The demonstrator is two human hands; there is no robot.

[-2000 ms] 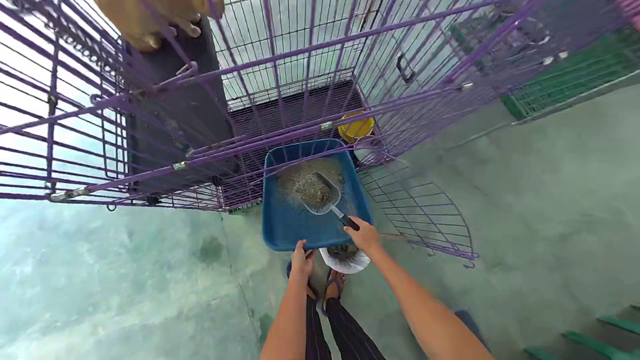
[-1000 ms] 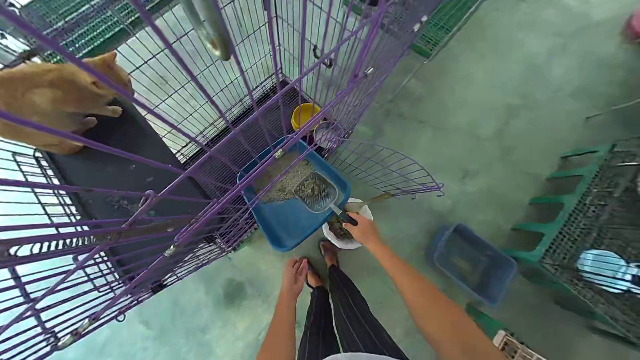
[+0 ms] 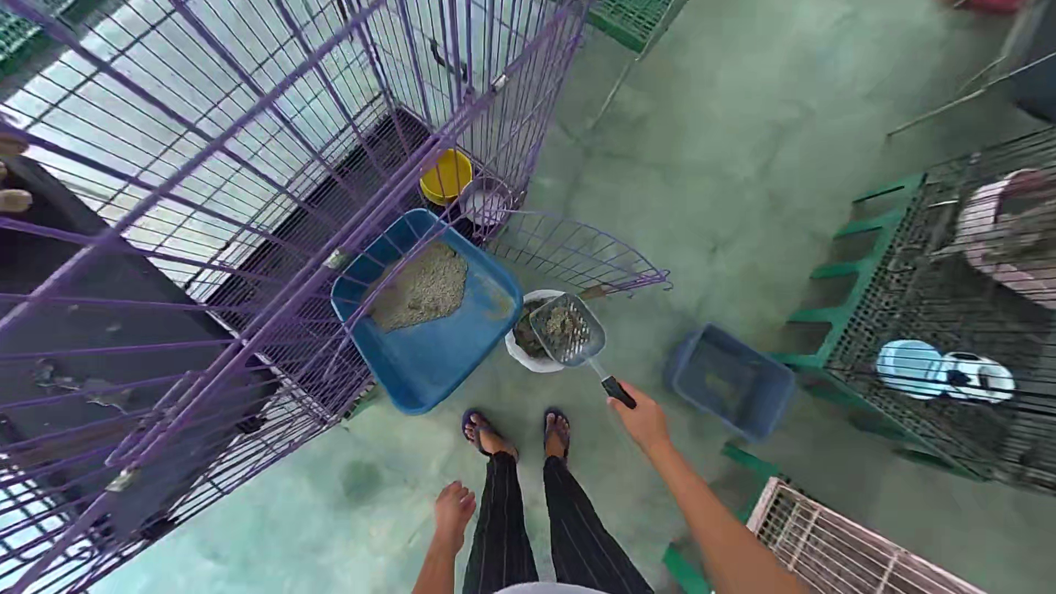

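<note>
My right hand (image 3: pixel 642 417) is closed on the black handle of a slotted metal litter scoop (image 3: pixel 569 330). Clumps of litter lie in the scoop, which is above a white-rimmed bucket (image 3: pixel 536 361) holding dark waste. Left of the bucket, a blue plastic litter tray (image 3: pixel 421 363) rests partly inside the purple wire cage, with grey-brown litter (image 3: pixel 429 289) heaped toward its upper part. My left hand (image 3: pixel 454 505) hangs above the floor below the tray, touching nothing, its fingers partly curled; whether they are closed is unclear.
A purple wire cage (image 3: pixel 313 272) fills the left, its small door (image 3: pixel 577 247) swung out. Inside are a yellow bowl (image 3: pixel 446 176) and a dark shelf (image 3: pixel 91 355) with a cat's paws (image 3: pixel 15 200) at its edge. A blue-grey bin (image 3: pixel 730 379) stands right, near another cage (image 3: pixel 932 330).
My right hand has moved the scoop from over the litter tray to over the bucket. My left hand, at the tray's edge two seconds ago, is now away from it. The view has shifted right.
</note>
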